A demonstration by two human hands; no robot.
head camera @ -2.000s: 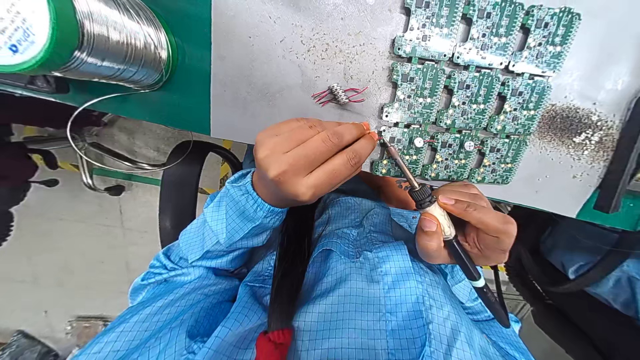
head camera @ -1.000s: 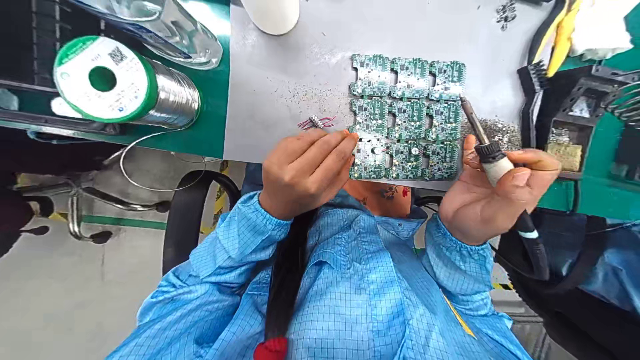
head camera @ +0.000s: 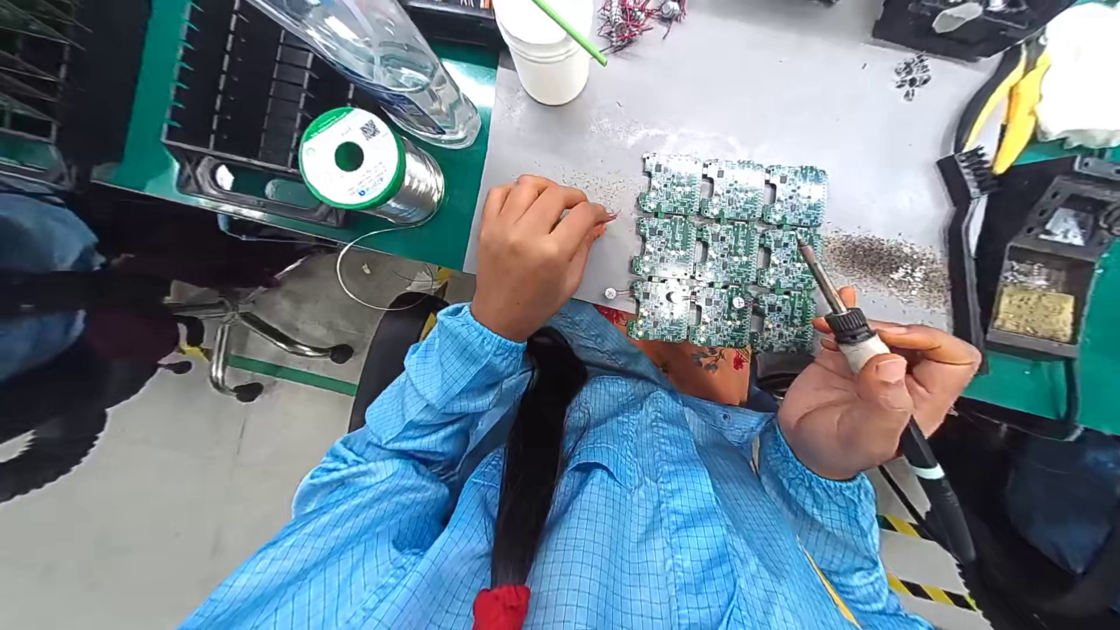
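My right hand (head camera: 875,394) grips a soldering iron (head camera: 853,337), its tip pointing up and left over the right side of a panel of green circuit boards (head camera: 726,249). Whether the tip touches a board I cannot tell. Left of the panel, my left hand (head camera: 538,245) rests on the grey mat with thumb and forefinger pinched together; thin red wire ends show at the fingertips, and what they belong to is mostly hidden. A small round wired part (head camera: 611,294) lies at the panel's lower left edge. Another round part (head camera: 738,303) sits on the bottom row of boards.
A solder wire spool (head camera: 372,166) stands left, its loose wire looping over the table edge. Behind are a clear plastic bottle (head camera: 394,79), a white container (head camera: 551,61) and a pile of red-wired parts (head camera: 634,19). At right are a black brush (head camera: 967,236) and an iron stand with sponge (head camera: 1035,313).
The soldering iron has moved away from my left hand to the panel's right side. My left hand has moved off the boards to the left. The view has shifted, showing more of the table's back.
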